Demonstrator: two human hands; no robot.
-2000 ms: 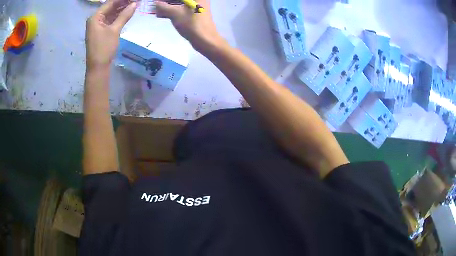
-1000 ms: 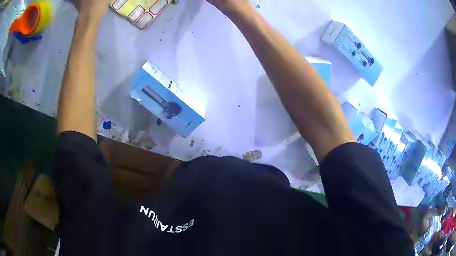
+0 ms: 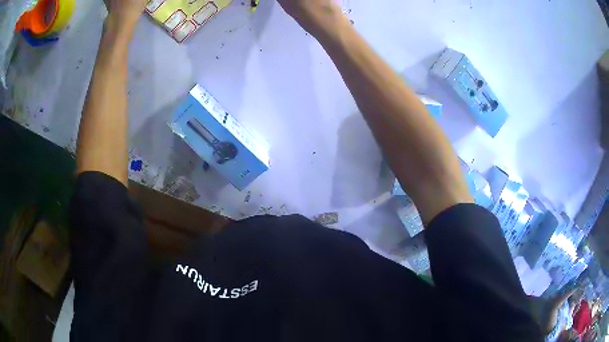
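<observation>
A yellow label sheet (image 3: 190, 17) with red-outlined white labels lies at the top edge, between my hands. My left hand (image 3: 127, 8) is at the top edge beside the sheet, its fingers cut off by the picture's edge. My right hand (image 3: 314, 13) is also at the top edge, right of the sheet, fingers cut off. A light blue retail box (image 3: 224, 140) with a dark pictured item lies on the white table, below the sheet and between my forearms. A small part of a yellow and dark stick (image 3: 254, 5) shows at the top edge.
An orange and blue tape dispenser (image 3: 43, 23) is at the upper left. Another light blue box (image 3: 473, 93) lies to the right. Many more boxes (image 3: 514, 214) stand in a row at the lower right, partly behind my right arm. A brown carton (image 3: 177, 224) is below the table edge.
The view has shifted and turned. The yellow label sheet has come into view. The yellow stick is no longer seen in my right hand. Since the last earlier frame, little has moved.
</observation>
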